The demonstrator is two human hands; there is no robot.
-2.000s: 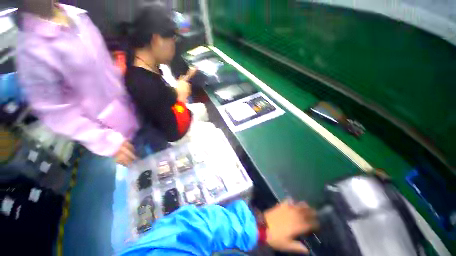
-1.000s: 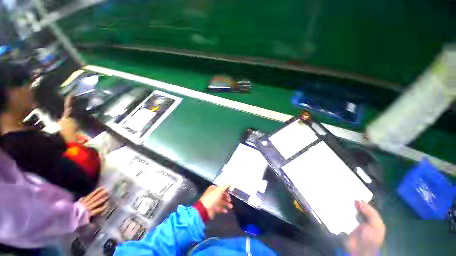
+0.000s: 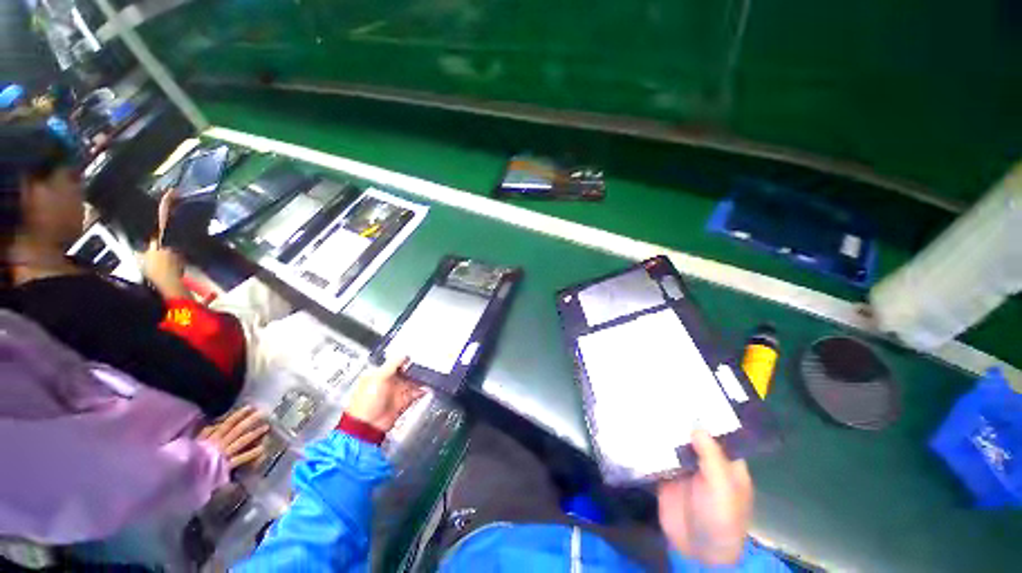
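My left hand [image 3: 381, 401] grips the near edge of an open-backed tablet assembly [image 3: 444, 325], which has a silvery-white area and a board at its far end. My right hand [image 3: 708, 504] grips the near edge of a second, larger-looking tablet assembly [image 3: 650, 386], with its thumb on the white area. This tablet lies tilted over the green bench [image 3: 538, 386]. The two tablets are apart. An electric screwdriver [image 3: 760, 360] with a yellow body and black tip shows just right of the second tablet, partly hidden by it.
A dark round dish [image 3: 848, 382] and a blue box [image 3: 986, 439] are at right, below a wrapped post [image 3: 958, 274]. A tablet on a white sheet [image 3: 354, 249] lies up the line. Component trays [image 3: 294, 409] and two people are at left. Spare parts [image 3: 796, 233] lie beyond the rail.
My left hand has taken hold of the smaller tablet and moved it left, away from the other. The right-hand tablet has shifted left, uncovering the screwdriver and dish.
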